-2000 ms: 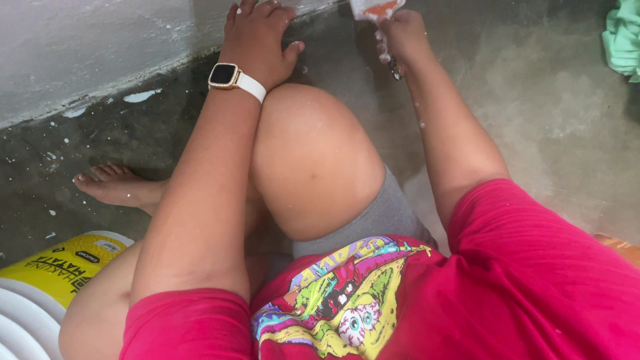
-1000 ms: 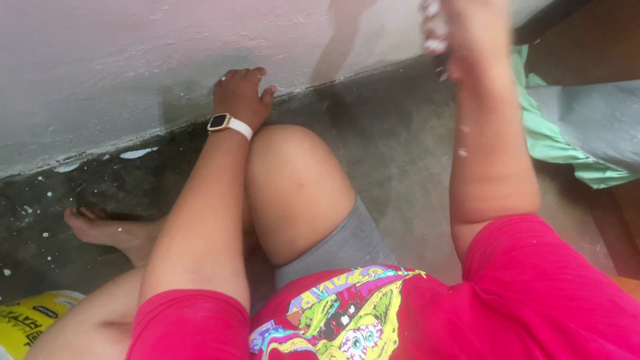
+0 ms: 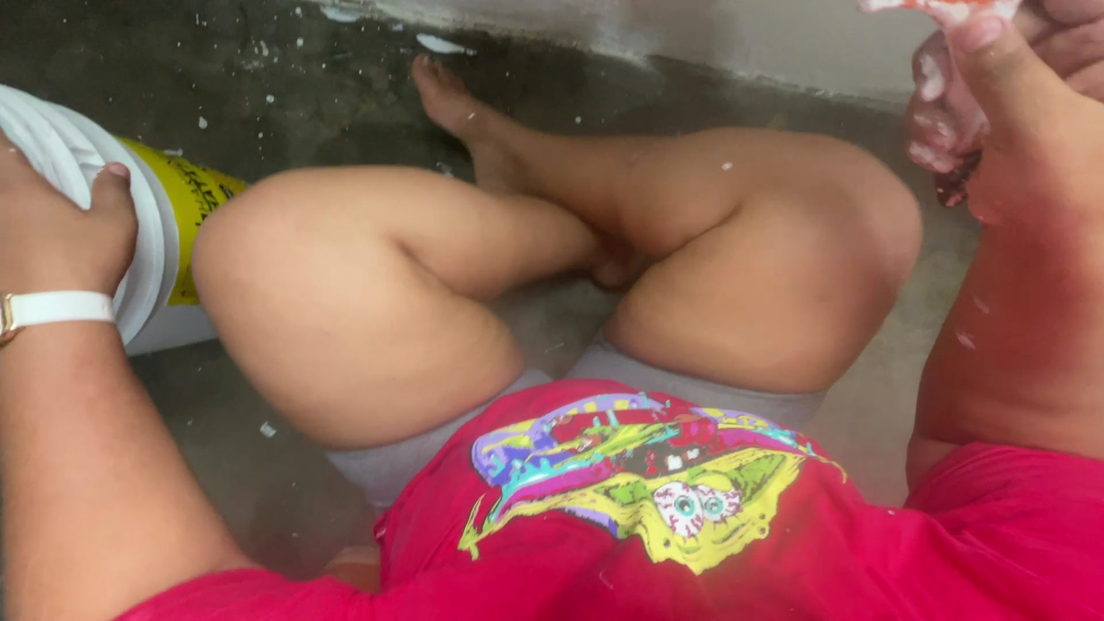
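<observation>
At the left edge, my left hand (image 3: 60,224) lies against the ribbed white rim of a plastic bucket (image 3: 147,216) with a yellow printed band, its thumb over the ribs. The frame edge cuts off its fingertips. The bucket's inside is out of view. In the top right corner, my right hand (image 3: 1009,95) is closed around a small hand tool (image 3: 949,7) with an orange part smeared with white. Only the tool's lower edge shows, so its kind cannot be told. White smears coat the fingers, and a dark end sticks out below them.
My bent, crossed legs (image 3: 742,259) lie between the hands, with one knee close to the bucket. A grey wall (image 3: 776,52) meets the dark floor (image 3: 328,112) along the top. White spots and splashes mark the floor near the wall.
My left hand has moved from beside my knee near the wall to the bucket rim. The right hand still holds the tool. The view has swung toward the bucket.
</observation>
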